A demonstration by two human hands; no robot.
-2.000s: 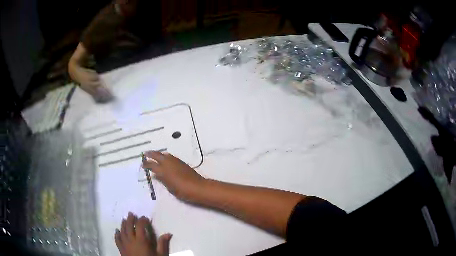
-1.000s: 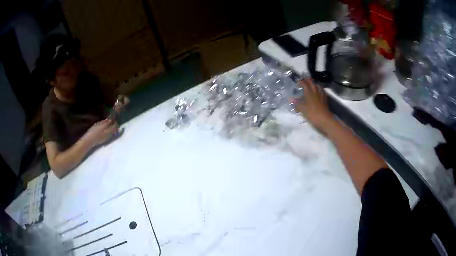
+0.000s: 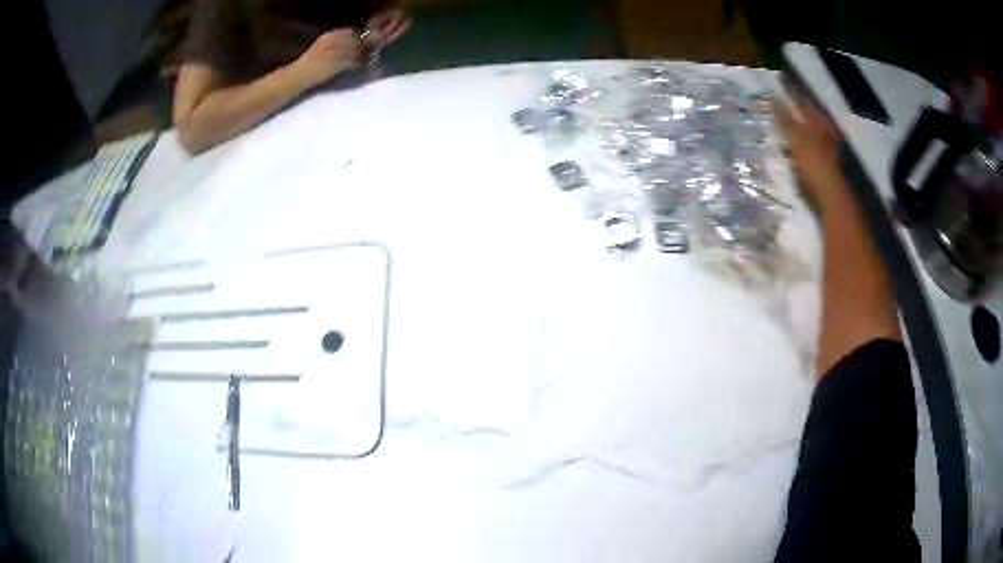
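A pile of small clear, shiny pieces (image 3: 704, 143) lies at the far right of the white table (image 3: 616, 363). A few squarish pieces with grey edges lie apart on its near left side. My right hand (image 3: 812, 141) is at the pile's right edge, beside the table's dark rim. Its fingers are blurred, and I cannot tell whether they hold anything. A dark pen (image 3: 233, 445) lies on the table at the lower left, across the printed outline's lower edge. I cannot make out my left hand.
Ridged clear plastic trays (image 3: 72, 440) stand at the left, with a blurred pinkish patch above them. Striped papers (image 3: 105, 198) lie at the far left. Another person's forearm (image 3: 258, 105) rests at the far edge. A glass pot with a black handle (image 3: 968, 209) stands on the right side surface.
My right hand has left the pen and moved to the pile's right edge. My left hand has gone from the near paper. Several pieces now lie apart from the pile. The view has shifted.
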